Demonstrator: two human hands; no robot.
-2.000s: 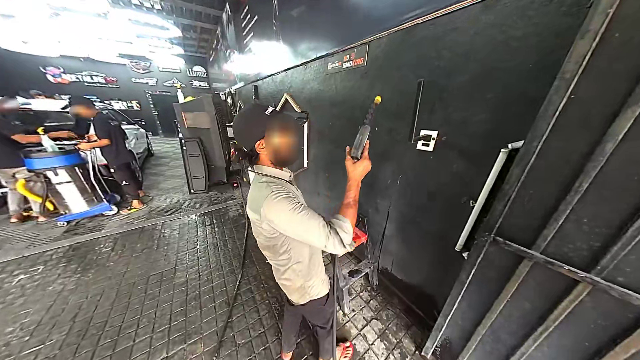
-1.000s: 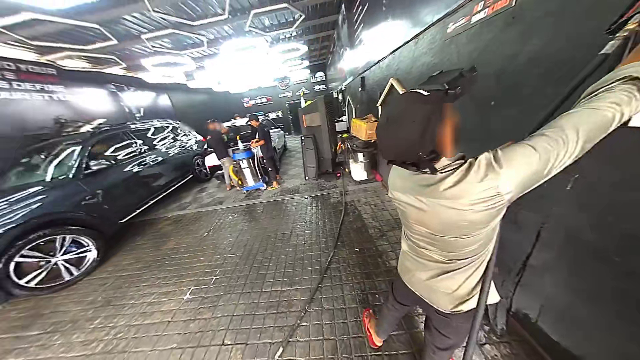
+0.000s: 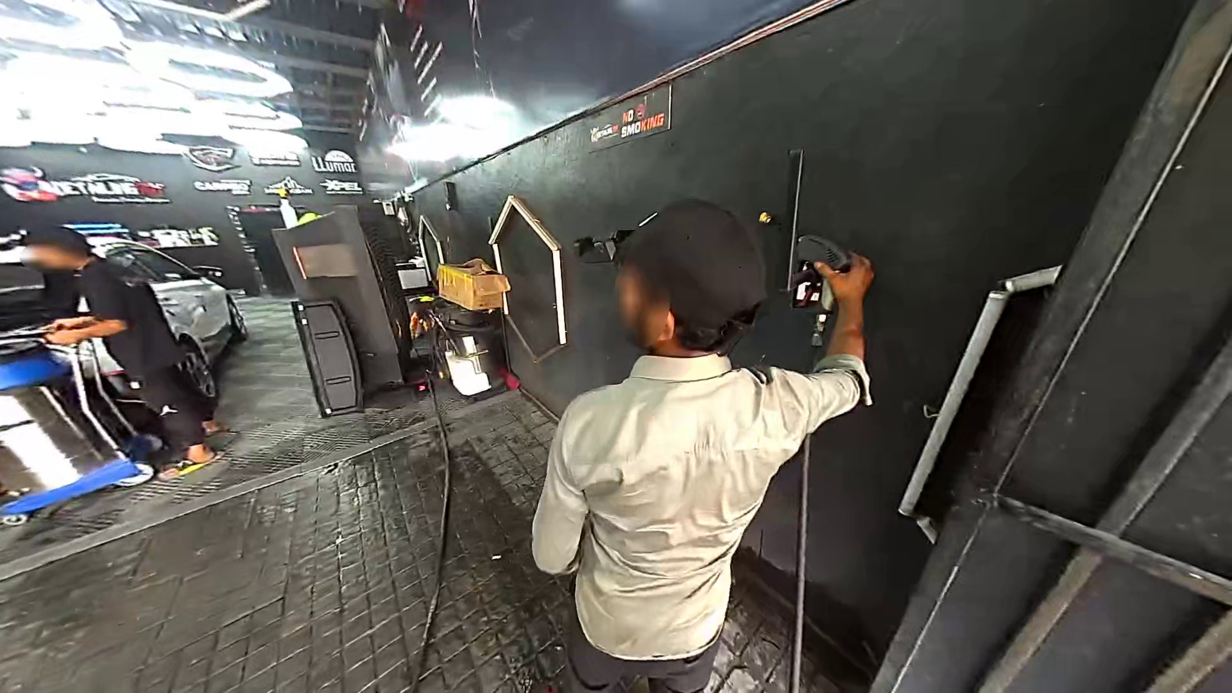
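Observation:
Neither my left hand nor my right hand shows in the head view. In front of me a person in a light beige shirt (image 3: 664, 500) and a dark cap stands with their back to me. This co-worker's raised hand (image 3: 852, 279) grips a black tool handle (image 3: 824, 252) against the dark wall (image 3: 943, 183). The handle is beside a small wall fitting (image 3: 807, 294), partly covered by it. A dark hose or cable (image 3: 801, 568) hangs below the raised arm. The co-worker's other hand is hidden in front of their body.
A dark hose (image 3: 441, 520) crosses the paved floor (image 3: 289, 597). At left, a person in black (image 3: 130, 318) stands by a blue-based vacuum (image 3: 43, 433) and a silver car (image 3: 178, 298). Further back are a cardboard box (image 3: 472, 284) and a black cabinet (image 3: 337, 260). Metal gate bars (image 3: 1068, 260) rise at right.
The co-worker has turned their back to me, and the black tool, held up in the air two seconds ago, is now at the wall fitting. The view has swung between frames.

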